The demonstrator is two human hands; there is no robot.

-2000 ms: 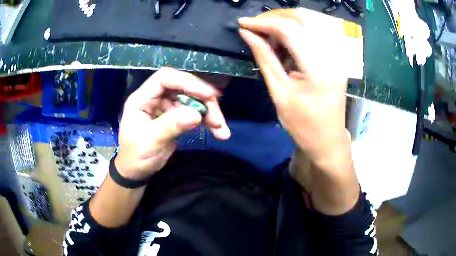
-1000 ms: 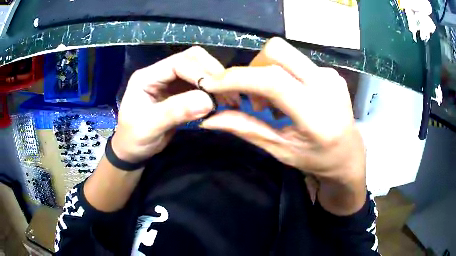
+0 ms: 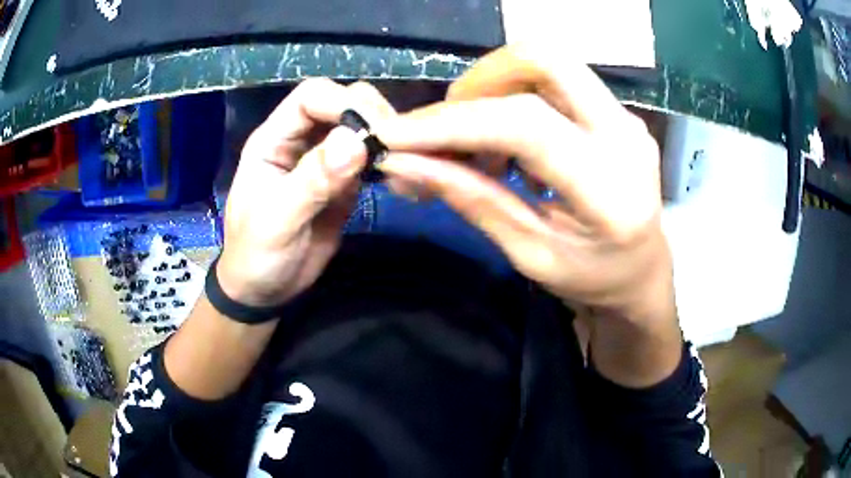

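A small glossy black earbud part (image 3: 373,159) is held over the lap between both hands, with a short dark stem-like end sticking up at its upper left. My left hand (image 3: 297,191) grips it between thumb and index finger; a black band is on the wrist. My right hand (image 3: 569,177) reaches in from the right, and its thumb and index fingertips touch the part's right side. The fingertips hide much of it. No green board can be made out now.
A dark mat (image 3: 280,23) and a cream sheet (image 3: 583,28) lie on the green bench (image 3: 401,63). A crumpled white wipe (image 3: 770,21) and a long black bar (image 3: 793,149) are at right. Blue bin (image 3: 154,159), red bin (image 3: 58,154) and blister tray (image 3: 154,280) are at left.
The right hand came down from the mat to the left hand. The green piece seen earlier in the left fingers no longer shows; a black part shows there. The bench edge sits higher in view.
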